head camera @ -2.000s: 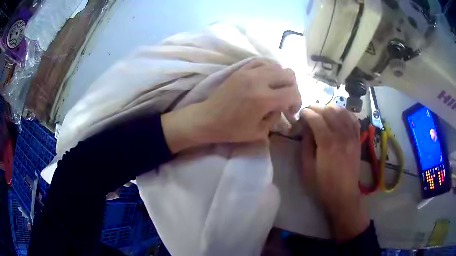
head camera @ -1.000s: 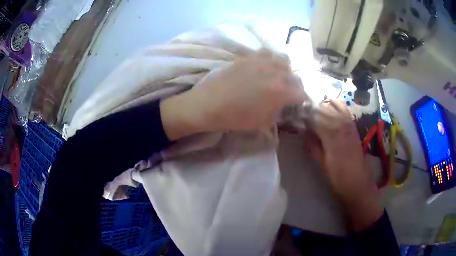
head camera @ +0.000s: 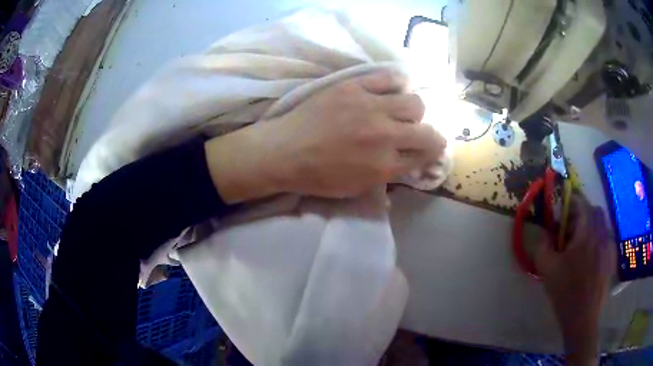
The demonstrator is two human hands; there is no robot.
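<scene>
The pale garment piece (head camera: pixel 293 264) lies bunched on the white table and hangs over its front edge. My left hand (head camera: pixel 351 136) is closed on its right end, left of the lit needle area; the fingertips pinch a small fold of cloth. My right hand (head camera: pixel 576 264) is at the scissors (head camera: pixel 528 236), over the yellow handle loop. The red loop shows to its left and the blades point away toward the machine. My right fingers are blurred and partly hide the handles, so their grip is unclear.
The sewing machine head (head camera: pixel 530 57) stands at the upper right. A dark device with a lit blue screen (head camera: pixel 626 193) lies at the right. Blue mesh crates (head camera: pixel 168 311) are below the table edge. Clear plastic (head camera: pixel 36 107) is at the far left. A yellow pad (head camera: pixel 636 327) is lower right.
My right hand has left the cloth and moved right onto the scissors. My left hand stays on the cloth. The worn bed cover now shows where my right hand was.
</scene>
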